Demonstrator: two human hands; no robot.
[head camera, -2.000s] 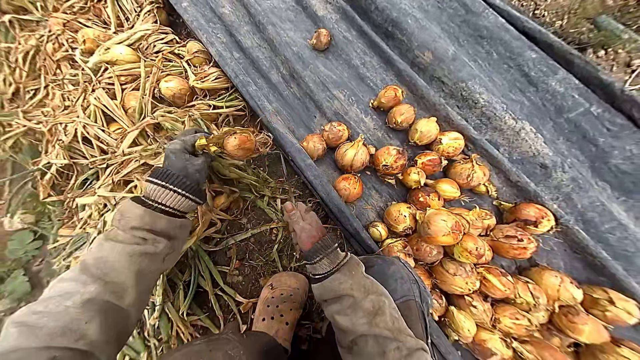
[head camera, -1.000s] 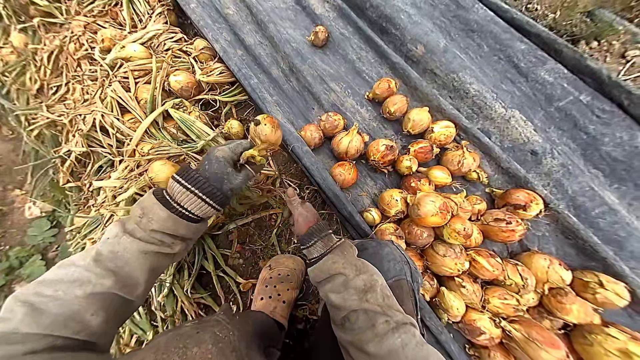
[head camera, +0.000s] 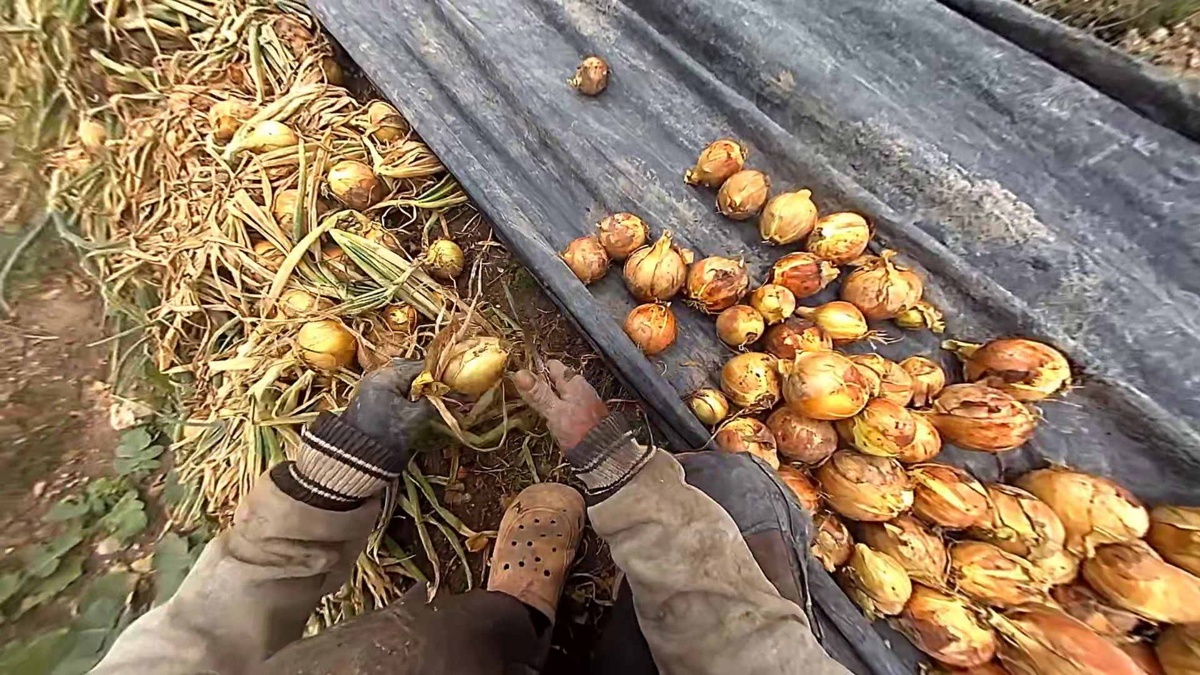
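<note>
My left hand, in a dark dirty glove, grips a yellow onion by its dry neck and leaves, just above the soil. My right hand, bare and soil-stained, is right of that onion with its fingertips close to the bulb's root end; whether it holds anything is hard to see. Dry onion tops with bulbs among them, such as a yellow onion, lie left of and beyond my left hand. Many trimmed onions rest on a dark fabric sheet to the right.
A clog-type shoe stands on the soil between my forearms. My knee bears on the sheet's near edge. One lone onion lies farther up the sheet. Low green weeds grow at the lower left.
One second ago my left hand held an onion farther up, near the sheet's edge; the onion in it is now lower, close to my right hand.
</note>
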